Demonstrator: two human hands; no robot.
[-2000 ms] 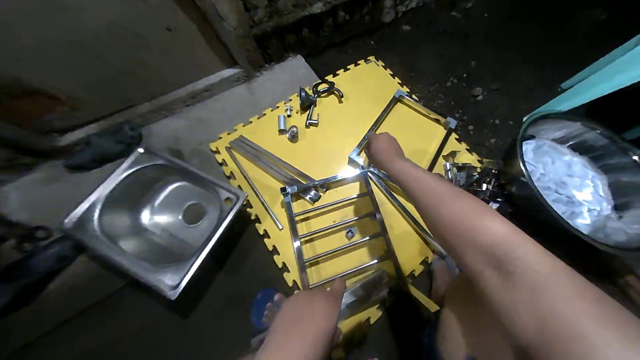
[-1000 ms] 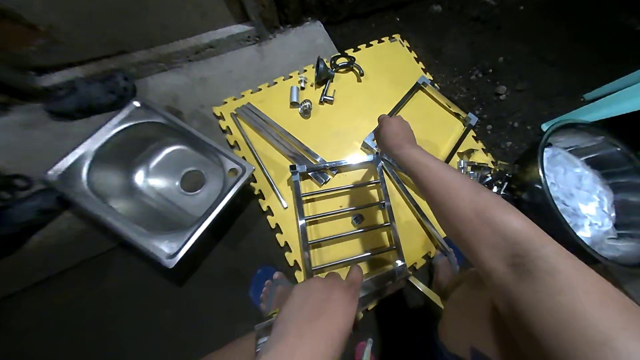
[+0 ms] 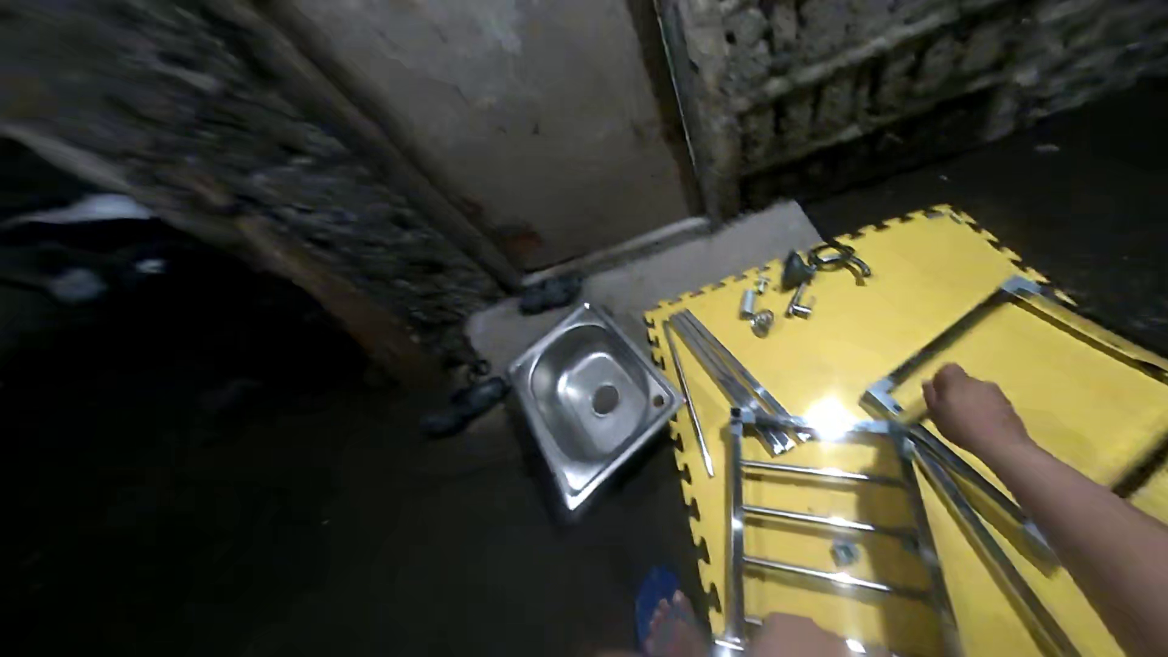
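Observation:
My right hand [image 3: 973, 409] is curled at the near left corner of a square metal frame [image 3: 949, 339], which lies on a yellow foam mat [image 3: 876, 356]; its fingertips are hidden. Only part of my left hand [image 3: 796, 636] shows, at the bottom edge by the lower end of a ladder-like metal rack with crossbars [image 3: 737, 520]; its grip is cut off from view. A small square metal piece [image 3: 845, 551] lies between the crossbars. Loose metal bars [image 3: 721, 365] rest beyond the rack, and more bars [image 3: 990, 538] lie to its right.
A stainless steel sink basin [image 3: 568, 436] stands left of the mat. Drain and pipe fittings [image 3: 762, 322] and a black hose [image 3: 832, 258] lie at the mat's far side. Dark footwear [image 3: 550, 294] is on the concrete slab, near a door [image 3: 538, 119]. A foot in a blue slipper [image 3: 659, 593] is at the bottom.
The view has swung far to the left, bringing the door and rough wall in and taking the round bin out. My right hand remains by the square frame's corner.

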